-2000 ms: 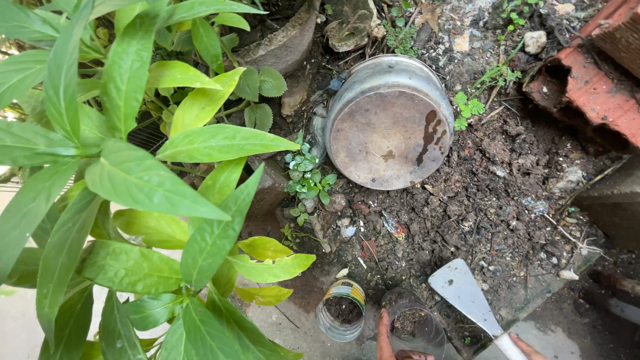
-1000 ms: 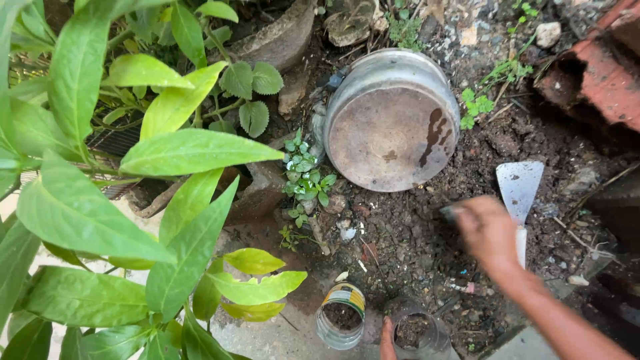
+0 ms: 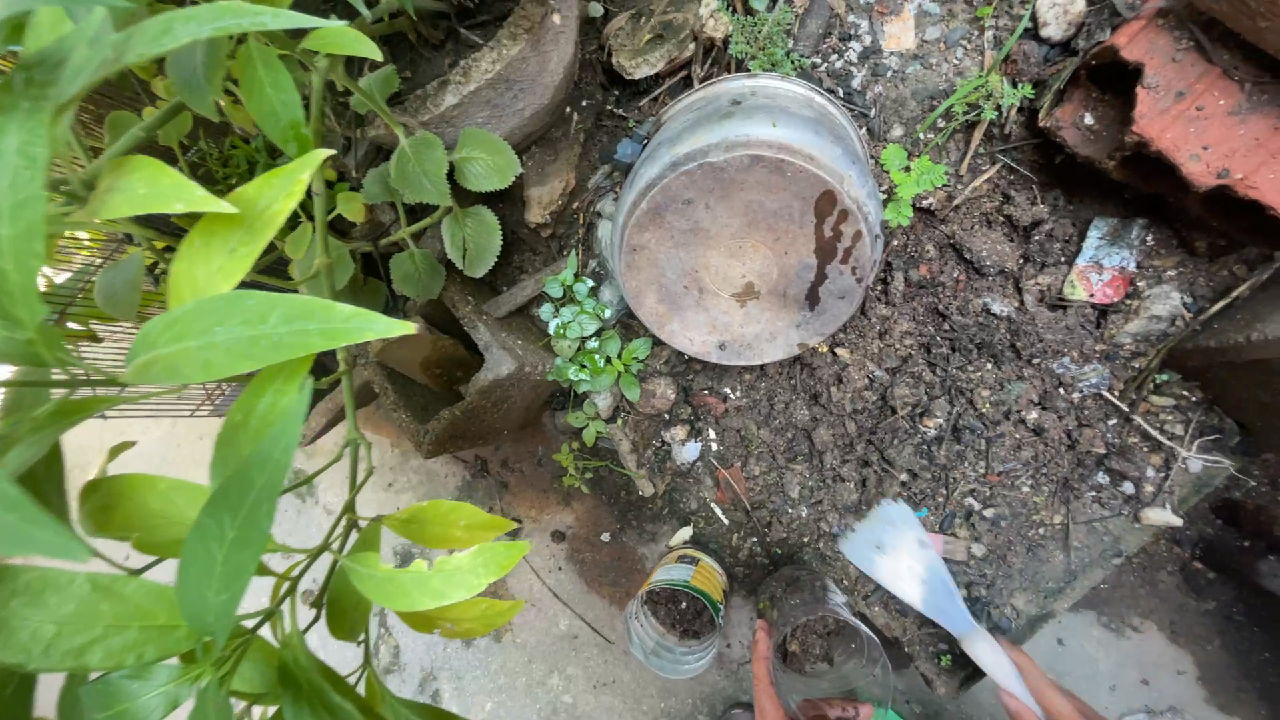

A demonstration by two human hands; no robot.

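Note:
My left hand (image 3: 768, 672), at the bottom edge, holds a clear plastic container (image 3: 835, 665) with some soil in its bottom. My right hand (image 3: 1045, 685) grips the handle of a white scraper (image 3: 915, 570), its wide blade over the edge of the dark soil (image 3: 960, 400). Left of the clear container stands a cut plastic bottle (image 3: 672, 652) with a yellow and green label and soil inside. Part of each hand is cut off by the frame.
An upturned round metal pot (image 3: 740, 260) rests on the soil. Leafy plants (image 3: 260, 340) fill the left side. Broken red clay pieces (image 3: 1190, 110) lie at top right. A crumpled wrapper (image 3: 1104, 260) is on the soil, and a concrete block (image 3: 470, 390) stands beside small seedlings (image 3: 590, 340).
My right hand, seen over the soil a second ago with the scraper lying near it, is now lower and holds the scraper. A wrapper now shows on the soil at the right.

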